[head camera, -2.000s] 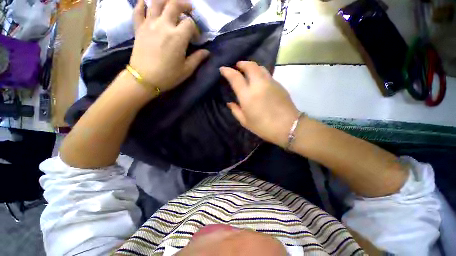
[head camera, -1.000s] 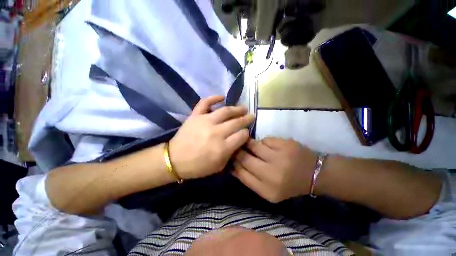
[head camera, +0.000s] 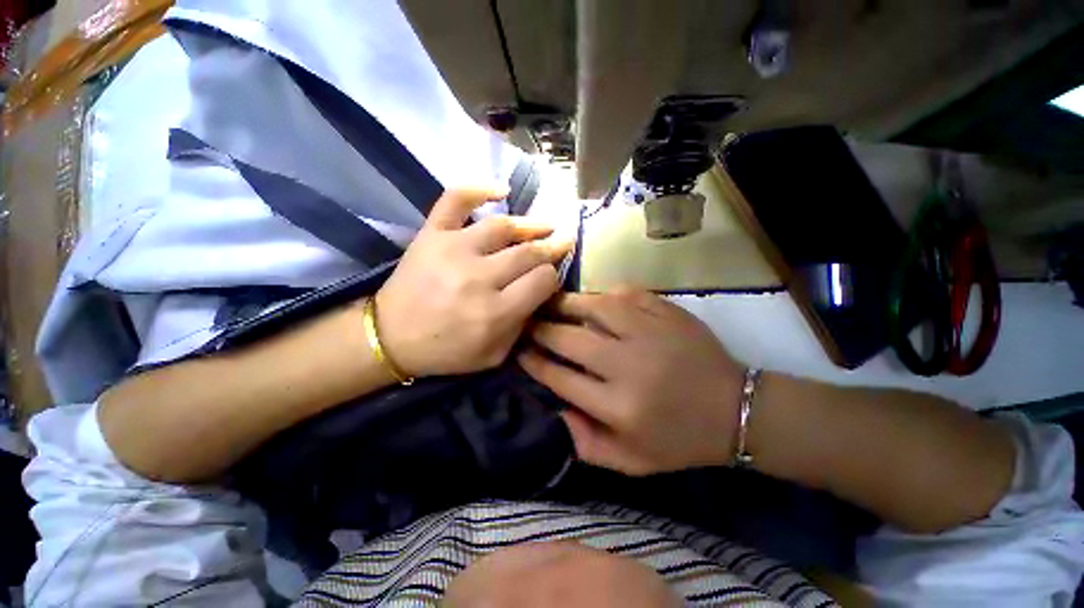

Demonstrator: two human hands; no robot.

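Note:
The light panel (head camera: 273,131) lies at the left of the needle area, with dark strips (head camera: 309,214) across it. The dark panel (head camera: 416,445) is bunched below my hands and over my lap. My left hand (head camera: 470,279) presses on the cloth, its fingertips beside the brightly lit needle area. My right hand (head camera: 636,374) pinches the garment edge just below the left fingertips. A narrow part of the edge (head camera: 573,255) shows running up toward the needle. The needle tip and presser foot are lost in glare and behind the machine head.
The sewing machine head (head camera: 701,59) spans the top, over the beige machine bed (head camera: 701,255). A black phone (head camera: 814,220) and scissors with red and green handles (head camera: 977,303) lie at the right. Brown cardboard (head camera: 42,226) is at the far left.
Two seconds ago the hands were apart over the dark panel; they then came together at the needle. Since one second ago they have shifted slightly up-left in view, and more of the machine head shows.

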